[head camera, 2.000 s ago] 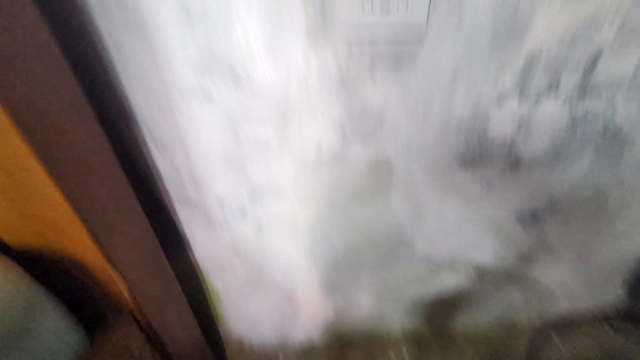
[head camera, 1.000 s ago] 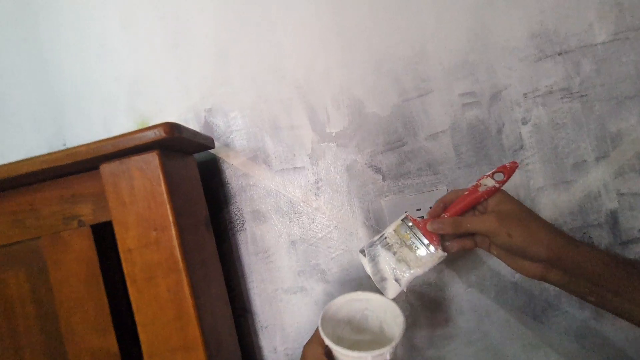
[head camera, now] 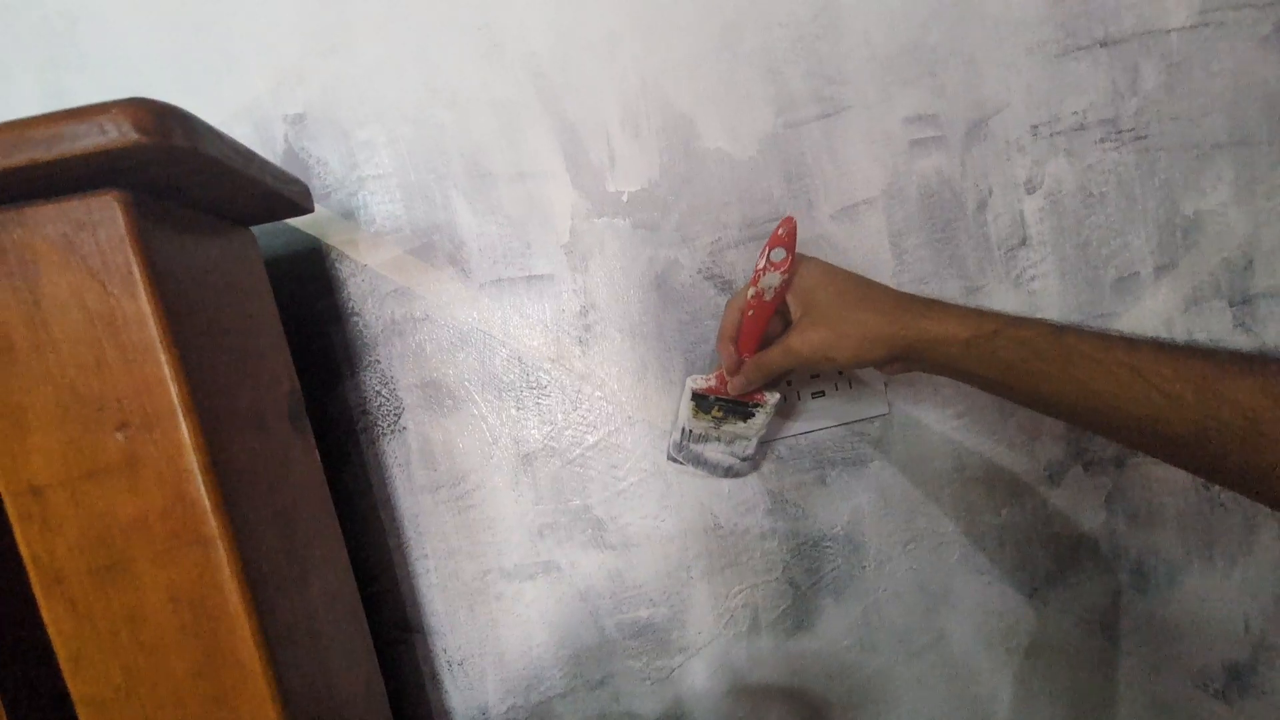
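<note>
My right hand (head camera: 800, 325) grips a flat paintbrush (head camera: 730, 420) by its red, paint-spattered handle. White paint coats the metal band and the bristles, which point down against the wall (head camera: 560, 480). Streaky, partly wet white paint covers the wall's grey surface. Behind my hand and the brush lies a white wall plate (head camera: 835, 400) with dark slots, partly hidden. My left hand is out of view, and so is the white cup.
A varnished wooden furniture post (head camera: 110, 400) with an overhanging top rail (head camera: 150, 150) stands at the left, near the wall. A dark gap and shadow run beside it. My arm's shadow falls on the wall at lower right.
The brush has moved from above the white cup to the wall, its handle now more upright. The cup and the hand holding it have left the view.
</note>
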